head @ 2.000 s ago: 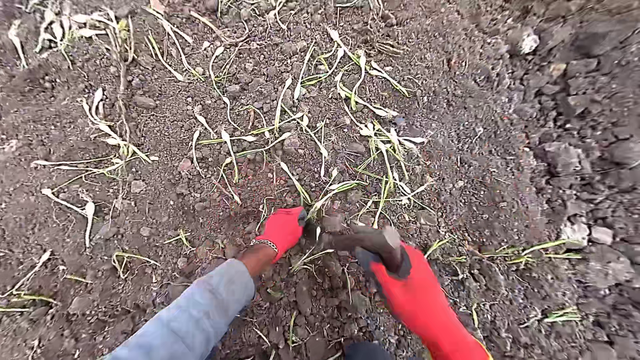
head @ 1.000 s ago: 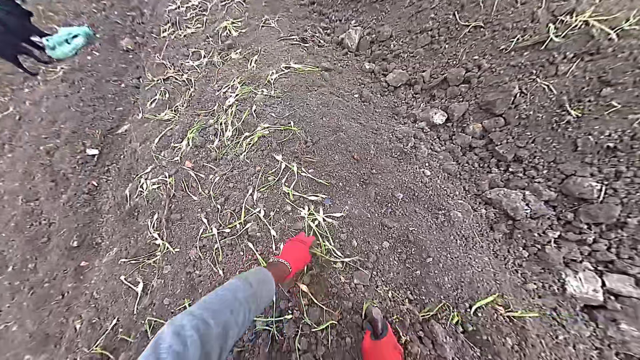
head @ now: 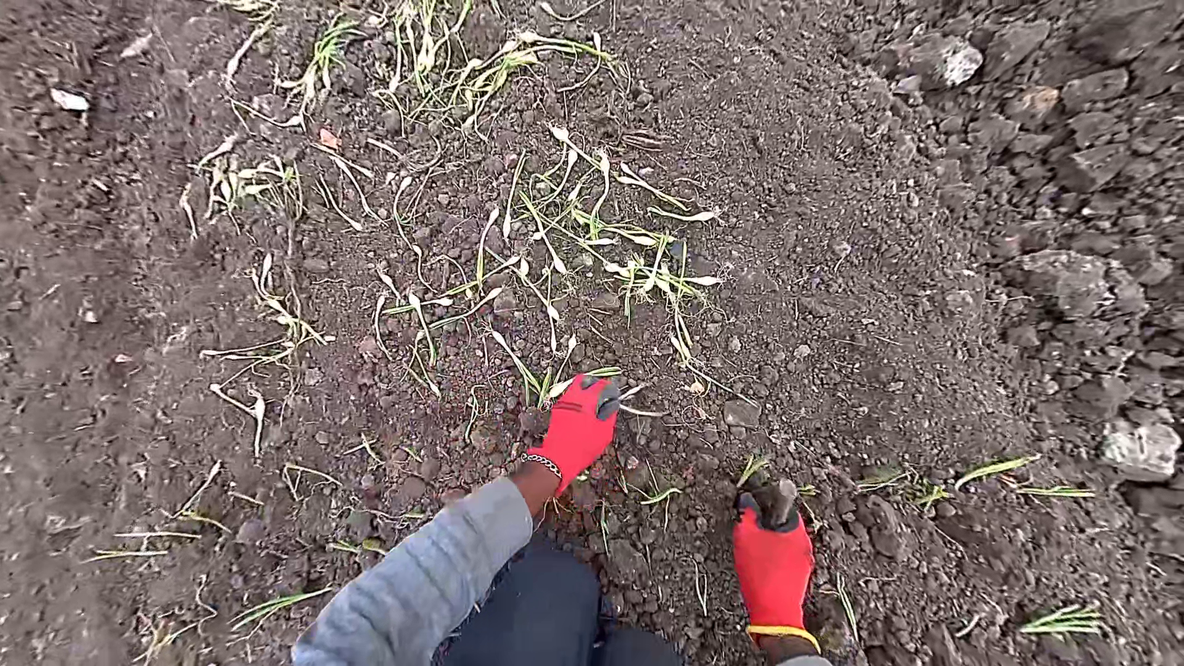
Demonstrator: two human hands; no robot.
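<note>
My left hand (head: 581,427), in a red glove with dark fingertips, is at the soil among small bulb seedlings with pale bulbs and green leaves. Its fingers are bent over a few of them; whether it grips any is unclear. My right hand (head: 774,553), gloved alike, is closed around a short, soil-coloured tool handle (head: 784,499) low at the right; its far end is hidden. Loose seedlings (head: 647,273) lie scattered beyond my left hand. A short green shoot (head: 751,470) stands in the soil just beyond my right hand.
More seedlings (head: 425,55) lie in heaps farther up the bed. Green shoots (head: 994,470) run in a row to the right. Clods and pale stones (head: 1142,450) line the right side. My knees (head: 546,606) are at the bottom edge.
My right hand, near my left two seconds ago, is now apart from it to the right, still with the handle. The view swung up the bed and back down.
</note>
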